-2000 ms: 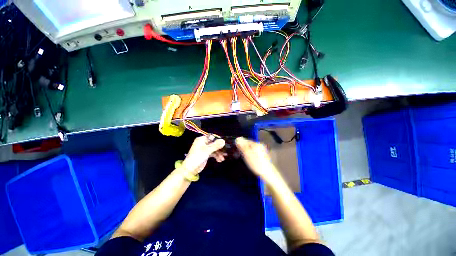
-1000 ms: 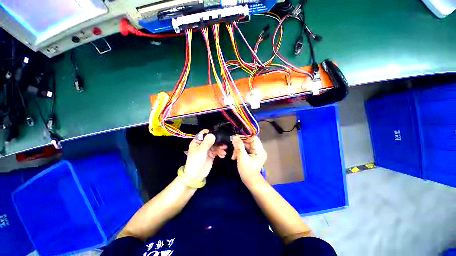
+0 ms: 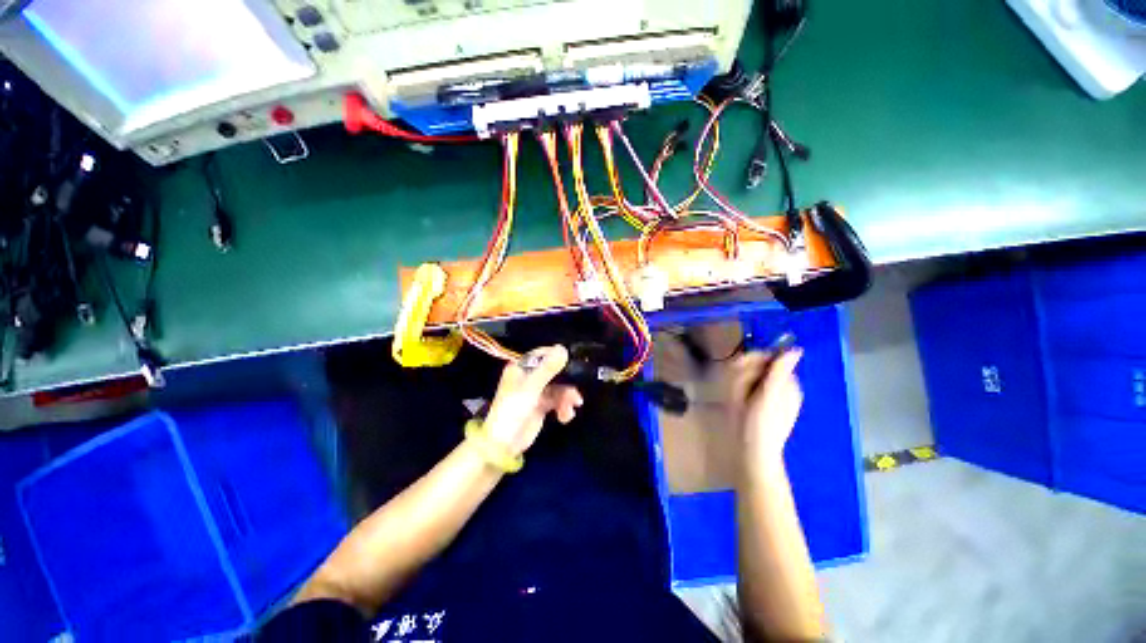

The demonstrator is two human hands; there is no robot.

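Note:
My left hand (image 3: 518, 405) is closed on a black cable assembly (image 3: 581, 369) below the bench edge, where a coloured test lead (image 3: 484, 342) runs into its fingers. A second lead's connector (image 3: 611, 373) meets the black cable just right of that hand. A dark cable end (image 3: 664, 397) sticks out further right. My right hand (image 3: 769, 399) is over the blue bin, blurred, with a small dark thing at its fingertips; whether it grips it is unclear. The leads hang from the white connector (image 3: 566, 111) on the tester (image 3: 352, 63).
An orange strip (image 3: 503, 291) lies along the bench edge, with a yellow clip (image 3: 425, 317) left and a black clamp (image 3: 840, 258) right. The blue bin (image 3: 823, 440) holds cardboard and black cable. Black cables (image 3: 63, 239) lie left. Other blue bins (image 3: 126, 515) stand at both sides.
My right hand has left the leads near my left hand and moved right, over the blue bin. My left hand has stayed at the black cable. The view has shifted slightly.

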